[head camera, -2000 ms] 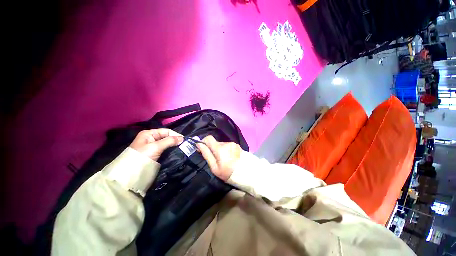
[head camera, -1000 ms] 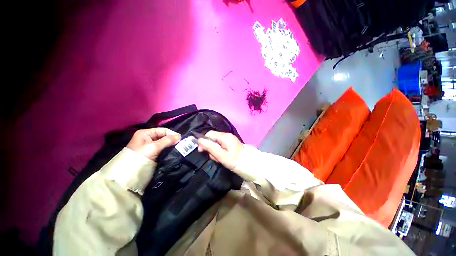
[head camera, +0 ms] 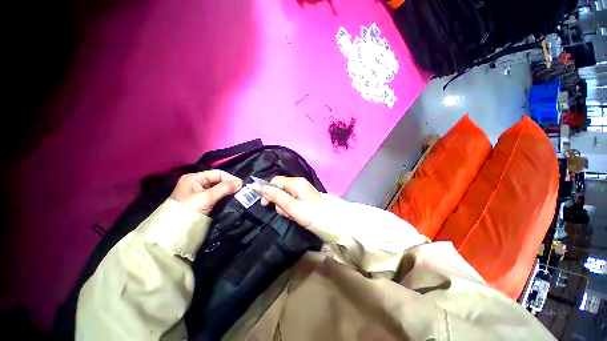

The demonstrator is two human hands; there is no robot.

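A black backpack (head camera: 259, 256) lies on the pink table under my hands, its rounded top towards the table's far side. A white barcode label (head camera: 248, 196) sits between my hands over the bag. My left hand (head camera: 203, 190) pinches something dark and thin at the label's left corner with thumb and forefinger. My right hand (head camera: 293, 198) has its thumb and forefinger closed at the label's right side, with a small greyish piece at the fingertips. Exactly what the fingertips grip is too small to tell.
The pink table (head camera: 286, 80) bears a heap of white labels (head camera: 371, 65) and a dark thread tangle (head camera: 341, 133). Black bags (head camera: 466, 33) are stacked at the upper right. Two puffy orange bundles (head camera: 499, 206) stand beyond the table edge. A blue container (head camera: 544, 104) is farther off.
The label has become clearer to see than at first and has tilted slightly in the last second. My right fingers have shifted a little around its right side. The bag has stayed in place.
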